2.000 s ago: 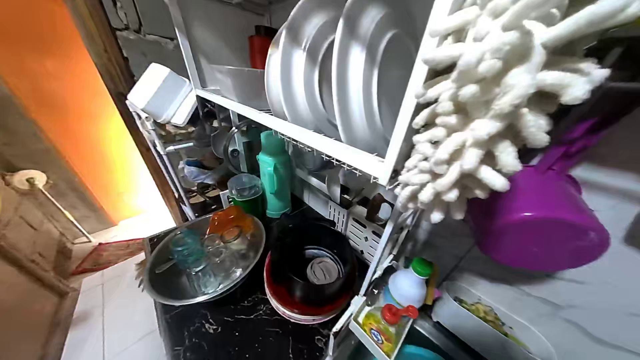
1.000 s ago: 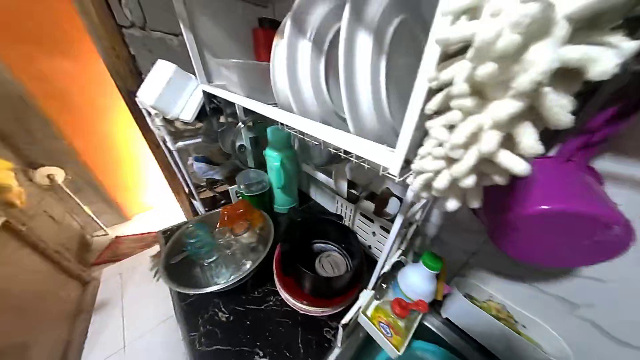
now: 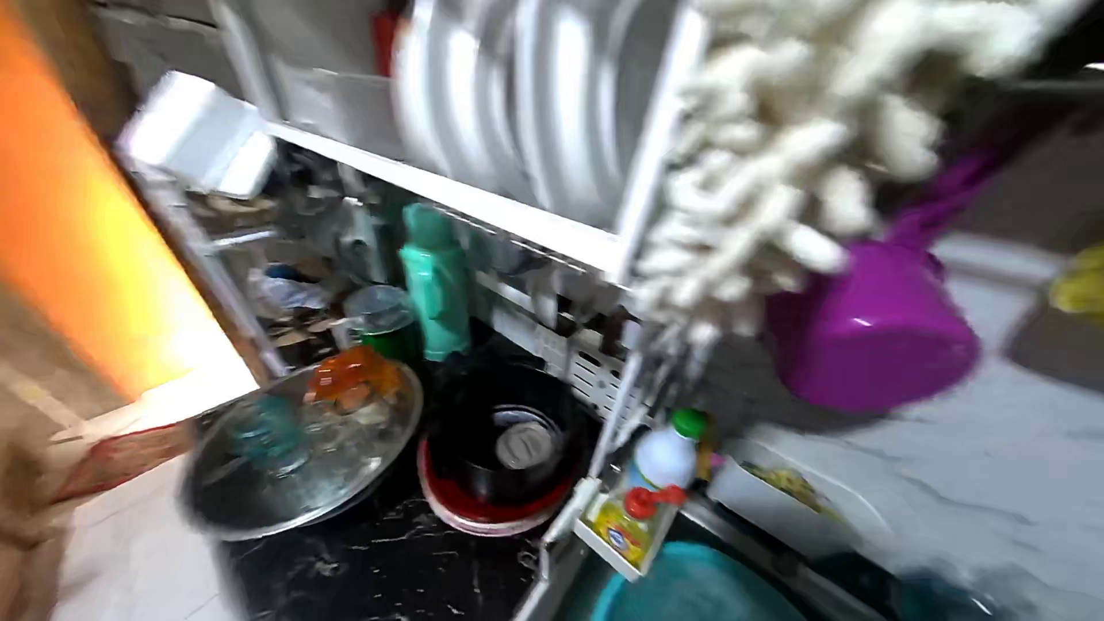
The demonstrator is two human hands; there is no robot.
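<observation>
Neither my left hand nor my right hand shows in the head view. A round metal tray (image 3: 207,483) with glassware and an orange item stands on the black counter at lower left. Beside it, a black pot (image 3: 466,457) sits in a red basin (image 3: 448,500). A green thermos flask (image 3: 437,293) stands behind them. Large metal plates (image 3: 561,103) are upright in the white rack. At right hang a purple plastic dipper (image 3: 875,336) and a cream shaggy textile (image 3: 750,172). The picture is blurred.
A small white caddy (image 3: 608,559) holds bottles above a teal basin (image 3: 699,591) at the sink. A white container (image 3: 768,509) sits on the right ledge. The white rack's shelf edge (image 3: 448,198) crosses above the counter. A doorway glows orange at far left.
Across the frames the view shifts, and a yellow thing now shows at the right edge. The dishes, rack and dipper show no plain change of place.
</observation>
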